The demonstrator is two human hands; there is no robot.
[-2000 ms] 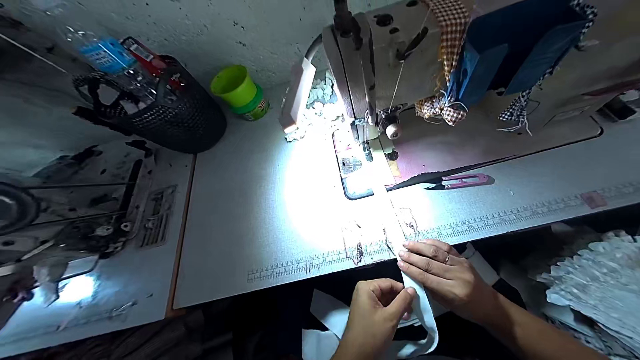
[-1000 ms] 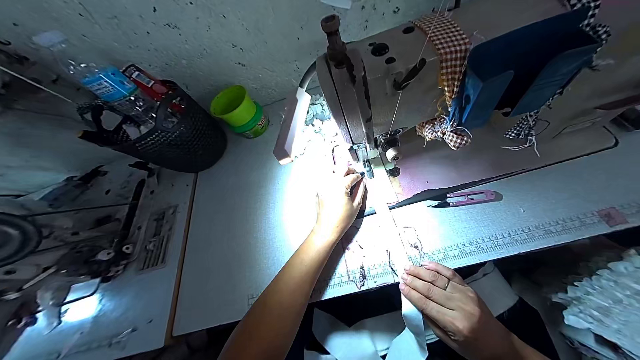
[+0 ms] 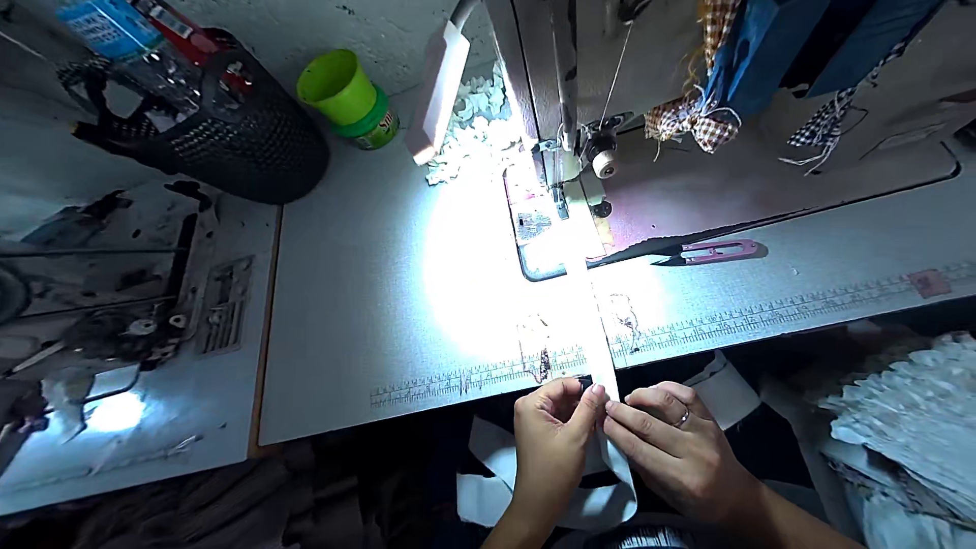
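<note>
A white fabric strip runs from under the presser foot of a sewing machine down over the table's front edge and loops below it. My left hand pinches the strip's left side between thumb and index finger at that edge, by a small dark object that I cannot make out. My right hand, with a ring on one finger, holds the strip's right side with its fingertips. Pink-handled thread snips lie right of the strip. Glare hides the strip's edges near the foot.
A printed measuring scale runs along the front edge. A lamp, white scraps and a green cup stand behind, left of the machine. A black basket is at the back left. Ruffled white fabric is piled at the right.
My left hand has come back from beside the presser foot to the strip at the table's front edge, next to my right hand. My right hand has stayed on the strip.
</note>
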